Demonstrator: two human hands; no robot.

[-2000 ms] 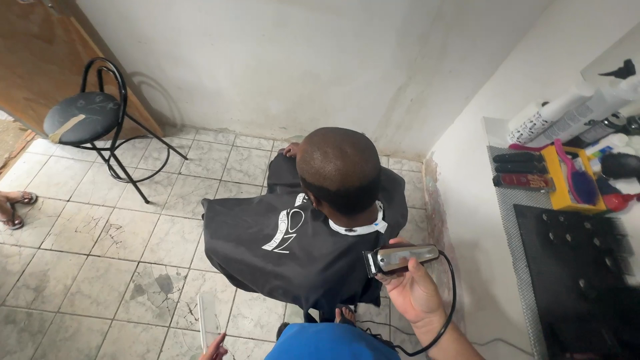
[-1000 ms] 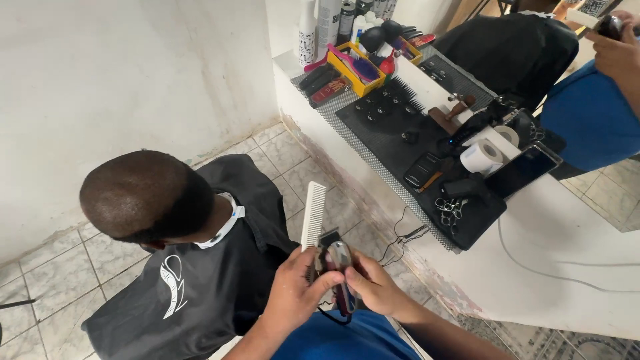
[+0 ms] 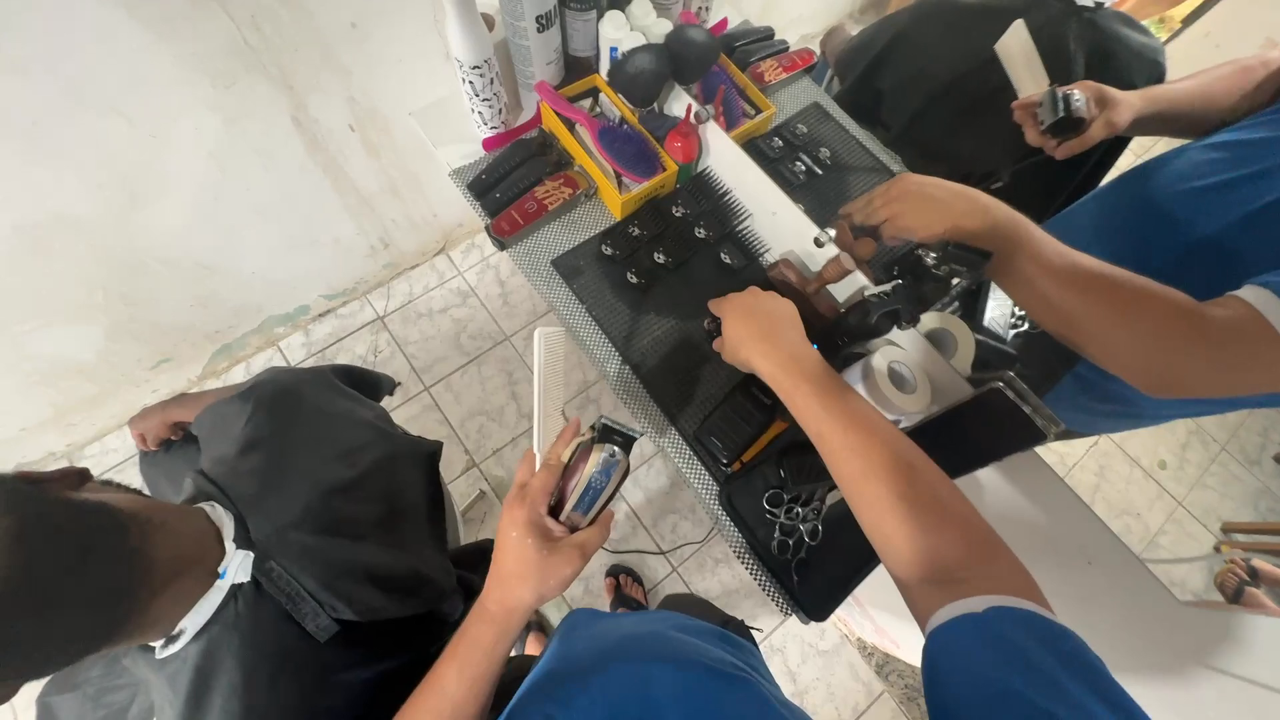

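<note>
My left hand [image 3: 545,535] holds a hair clipper [image 3: 592,478] with a metallic, patterned body and a dark blade, together with a white comb [image 3: 548,385] that stands up behind the fingers. Over the black mat [image 3: 640,340] on the counter, my right hand [image 3: 760,332] has its fingertips on a small dark piece [image 3: 712,325], which looks like a clipper guard and is mostly hidden. Several black clipper guards [image 3: 665,252] lie on the mat beyond that hand. A seated person in a black cape [image 3: 320,490] with a white neck strip [image 3: 205,585] is at the left.
A yellow box [image 3: 625,200] holds brushes, with spray cans [image 3: 533,45] behind. A wooden-handled brush [image 3: 830,270], paper rolls [image 3: 895,380], a black clipper [image 3: 738,425] and scissors [image 3: 793,520] are near my right arm. A mirror [image 3: 1100,470] runs along the counter; a cord [image 3: 665,548] hangs below it.
The view has swung right to the counter. The clipper, in my right hand two seconds ago and between both hands one second ago, is now in my left with the comb. My right hand has reached onto the mat.
</note>
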